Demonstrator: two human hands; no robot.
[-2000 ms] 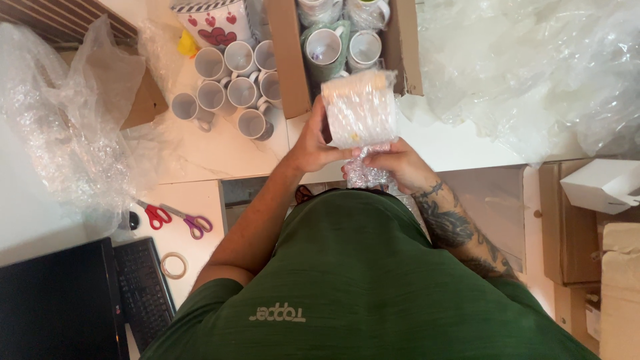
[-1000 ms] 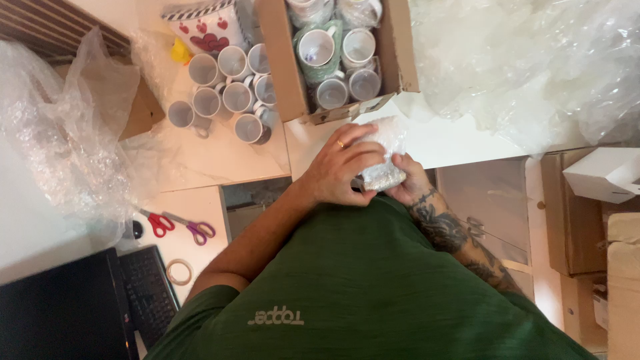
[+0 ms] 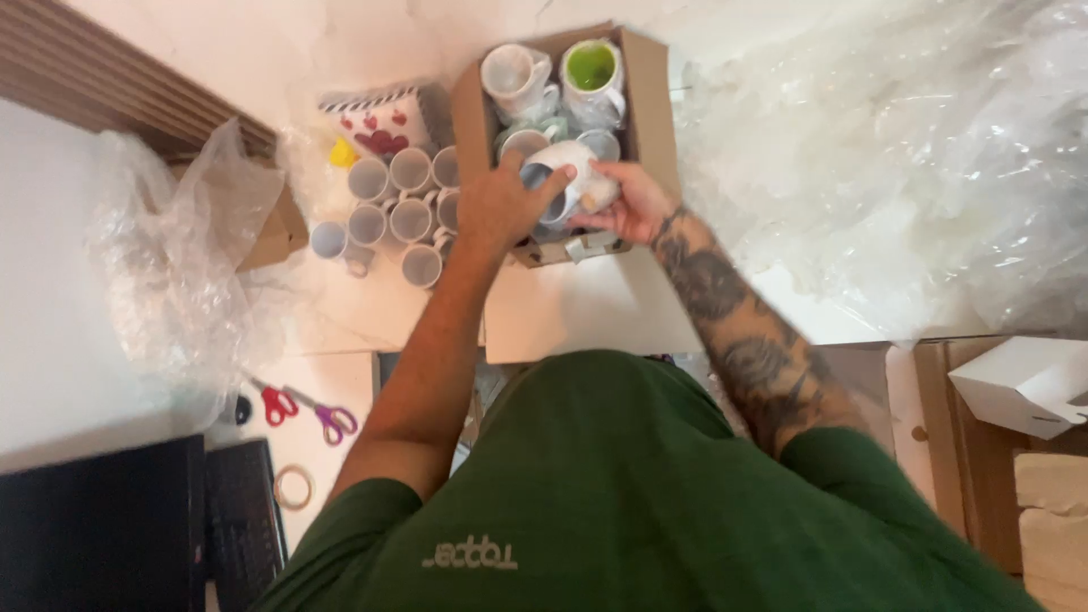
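Note:
Over the near part of an open cardboard box (image 3: 653,110), my left hand (image 3: 501,204) and my right hand (image 3: 633,200) grip a white mug wrapped in clear plastic (image 3: 568,180), tilted with its mouth to the left. My left hand has its rim side, my right its other side. Behind it in the box stand a white mug (image 3: 512,72) and a mug with a green inside (image 3: 591,68), both in plastic wrap. More wrapped mugs are partly hidden by my hands and the held mug.
Several white mugs (image 3: 411,219) stand left of the box, beside a heart-patterned cushion (image 3: 387,123). Plastic wrap (image 3: 875,170) is heaped at the right, with more (image 3: 170,246) at the left. Scissors with purple handles (image 3: 335,423), red-handled scissors (image 3: 278,405) and a tape roll (image 3: 293,487) lie at lower left.
Both hands have moved from close to my body out over the box, carrying the wrapped mug. The view has shifted, showing more of the box's far end.

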